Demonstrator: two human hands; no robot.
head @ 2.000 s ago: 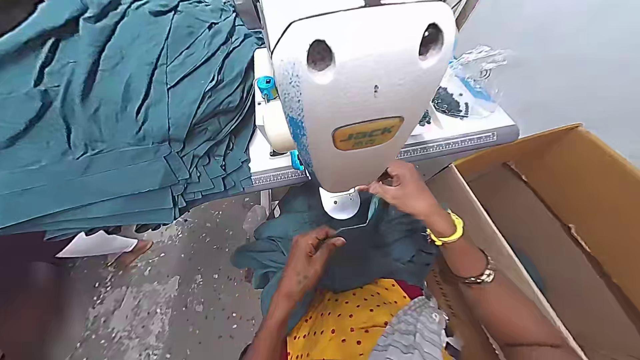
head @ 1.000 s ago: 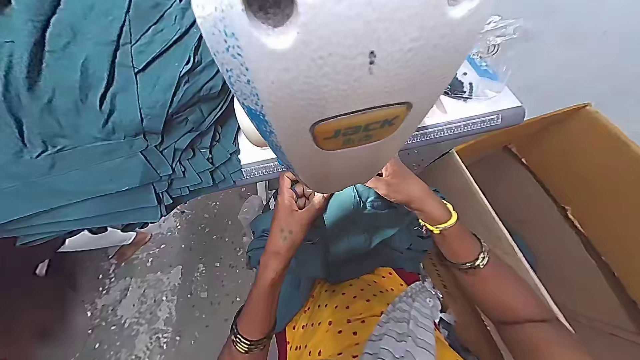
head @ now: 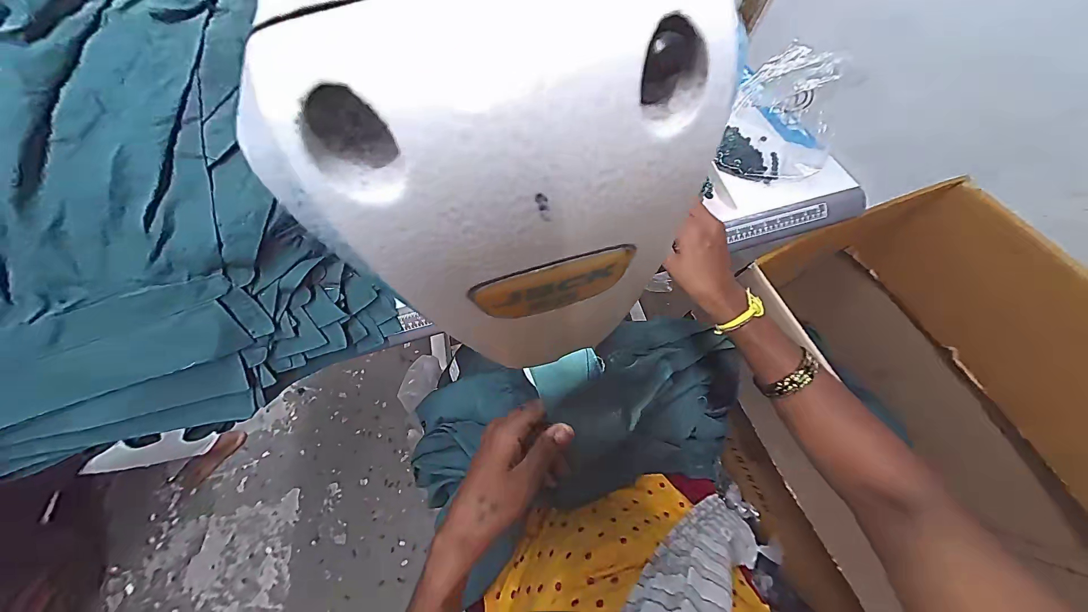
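Observation:
A white Jack sewing machine head (head: pixel 510 187) fills the upper middle and hides the needle area. Below it, dark teal fabric (head: pixel 654 399) lies bunched over the lap. My left hand (head: pixel 518 459) is at the fabric's near left part, thumb and fingers curled close together; whether cloth is pinched between them cannot be told. A lighter teal patch (head: pixel 565 374) shows just under the machine head. My right hand (head: pixel 701 255) is at the machine's right side, beside the white bed, its fingertips partly hidden behind the head.
Layered teal fabric pieces (head: pixel 110 340) cover the left side. A clear plastic bag (head: pixel 778 127) with small dark items lies on the machine table (head: pixel 782 217), which has a ruler strip. An open cardboard box (head: pixel 977 280) stands at right. At lower left, a person's foot (head: pixel 212 455) shows.
My left hand has come down toward the lap, away from the machine head. My right hand has moved from the fabric to the machine's right side. The view has shifted closer to the machine head.

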